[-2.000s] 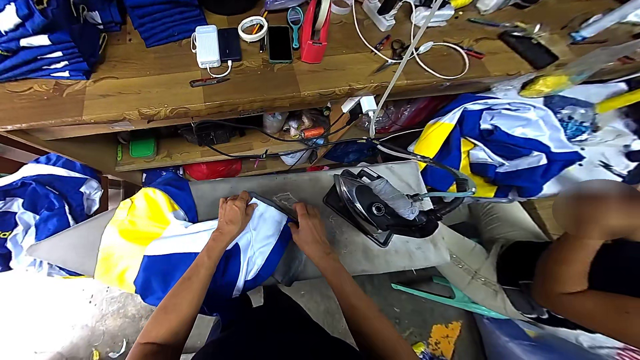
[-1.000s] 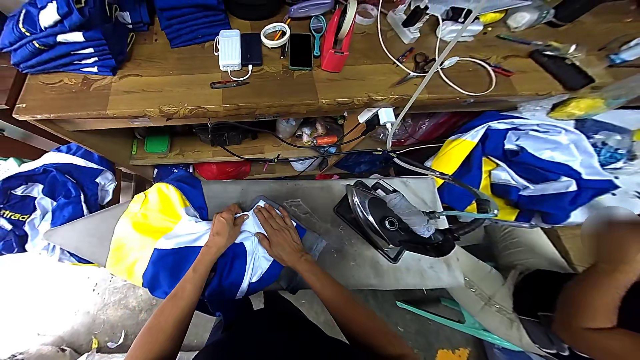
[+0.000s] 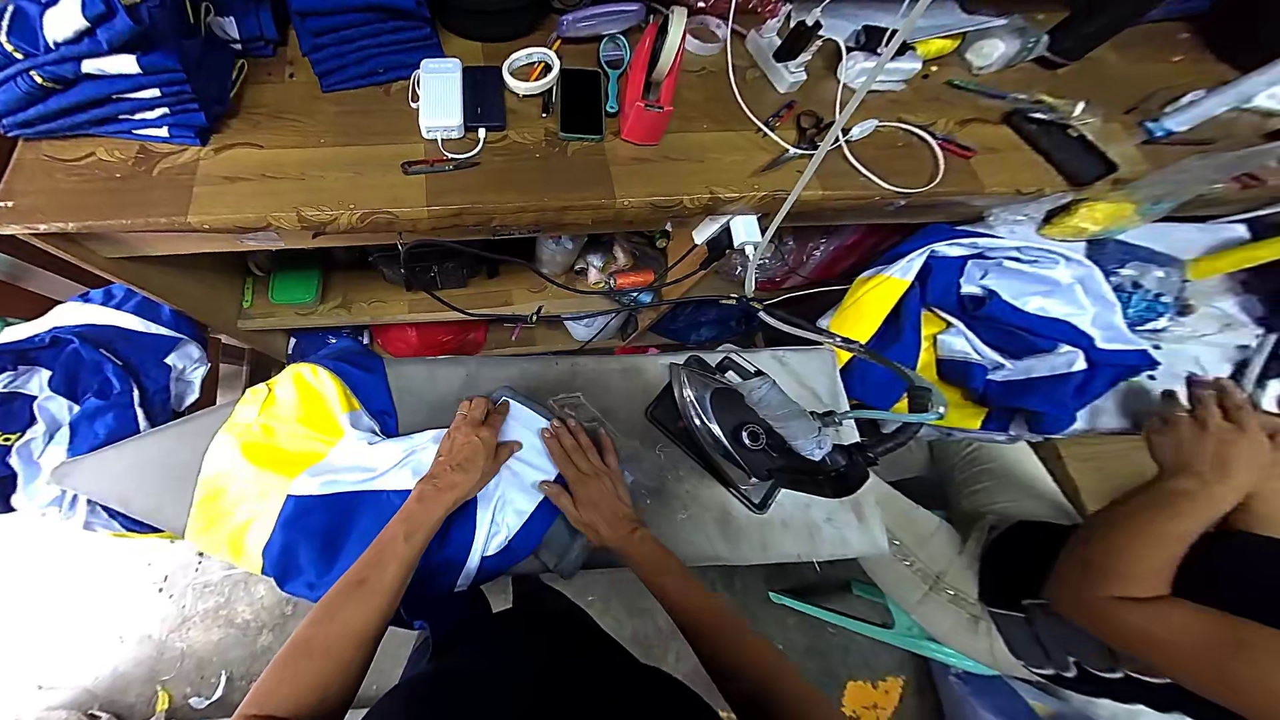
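Observation:
A blue, white and yellow garment (image 3: 365,480) lies over the grey padded ironing board (image 3: 780,530). My left hand (image 3: 468,450) rests on its white part, fingers bent; whether they pinch the cloth I cannot tell. Beside it, my right hand (image 3: 592,478) lies flat with fingers spread at the garment's right edge, where a piece of grey cloth (image 3: 565,545) shows under and below it. To the right of both hands, an electric steam iron (image 3: 750,425) with a cloth-wrapped handle sits on a dark rest plate (image 3: 722,490), its hose and cord running off to the right.
A wooden table (image 3: 330,190) behind holds folded blue garments (image 3: 110,90), a red tape dispenser (image 3: 652,85), scissors (image 3: 800,135) and phones. More garments lie left (image 3: 90,390) and right (image 3: 1020,320). A co-worker's hands (image 3: 1210,440) are at the right edge. A teal plastic hanger (image 3: 890,625) is below the board.
My right hand has gone from the cloth's right edge, fingers bent, to lying flat with fingers spread. The iron stays on its plate.

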